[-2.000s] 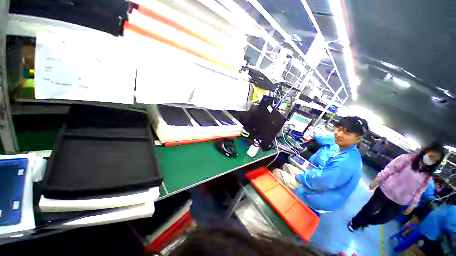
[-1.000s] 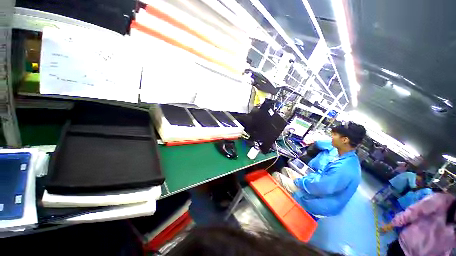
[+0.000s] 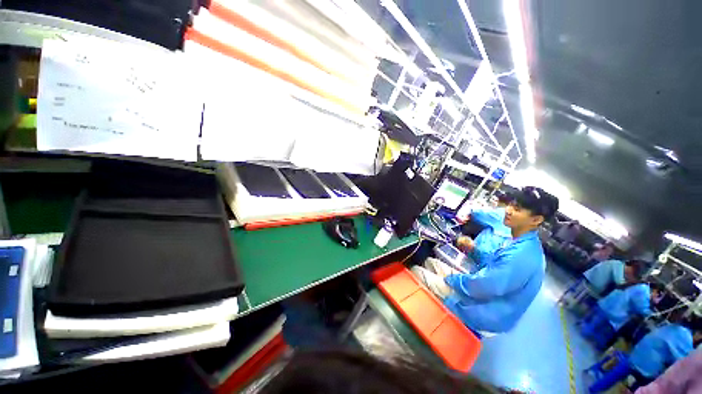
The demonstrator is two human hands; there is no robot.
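Observation:
Neither of my hands is in view. A black tray (image 3: 146,258) with a raised rim lies nearest in front of me, on white foam sheets (image 3: 146,323). A blue tablet back cover (image 3: 9,296) with small pale labels lies on white sheets at the left edge, cut off by the picture's rim. A white foam tray (image 3: 250,210) with dark flat units in its slots stands farther back on the green bench, with an orange-red layer beneath it.
A small black device (image 3: 341,232) and a white item (image 3: 382,236) are on the green mat (image 3: 289,258). An orange-red tray (image 3: 427,315) sits to the right, beside a seated person in blue (image 3: 500,281). A shelf with hanging paper sheets (image 3: 115,100) runs above. Other people are at far right.
The view has shifted slightly, so the bench items sit farther left. The person in pink has moved almost out of view at the lower right. The trays and cover keep their places.

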